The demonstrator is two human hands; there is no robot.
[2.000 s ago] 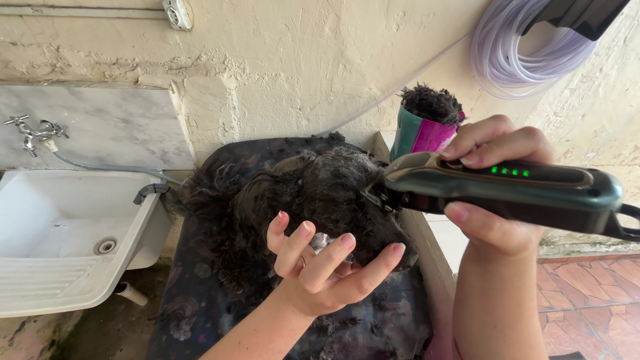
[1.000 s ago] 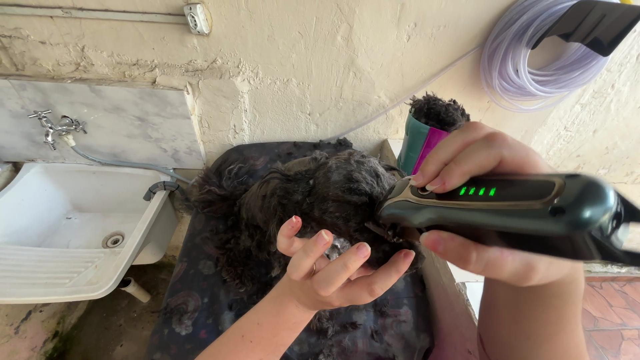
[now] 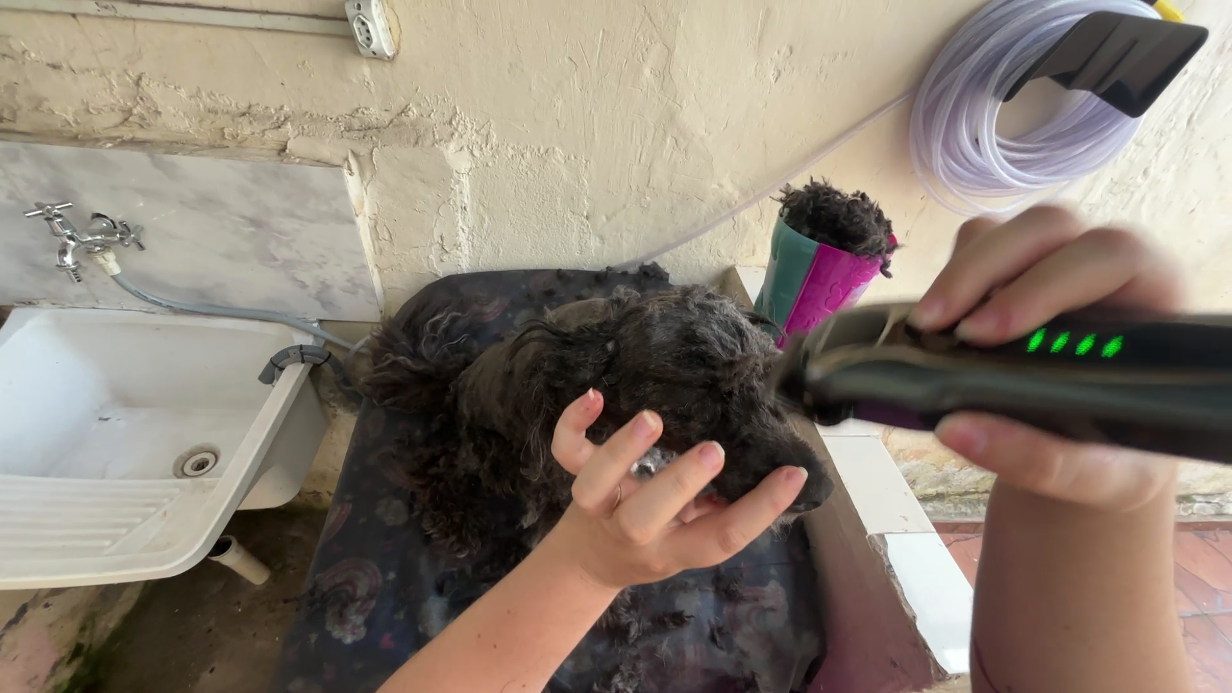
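A black curly-haired dog (image 3: 674, 356) lies on a dark patterned cloth-covered surface (image 3: 375, 597), its muzzle pointing right. My left hand (image 3: 654, 491) cups the dog's jaw from below, fingers spread along the muzzle and cheek. My right hand (image 3: 1059, 356) grips a dark electric hair clipper (image 3: 972, 375) with green lights on its body. The clipper's blurred blade end is beside the dog's face, above the muzzle; whether it touches the hair I cannot tell. Loose clumps of cut hair (image 3: 674, 621) are scattered on the cloth.
A white sink (image 3: 250, 423) with a metal faucet (image 3: 82, 236) stands at the left. Behind the dog, a teal and pink container (image 3: 818, 279) holds dark hair. A coiled clear hose (image 3: 934, 144) hangs on the wall. A white-tiled ledge (image 3: 924, 577) runs along the right.
The clipper, held in my right hand, was against the dog's head in the earlier frames and has drawn slightly off to the right. My left hand keeps its place at the jaw.
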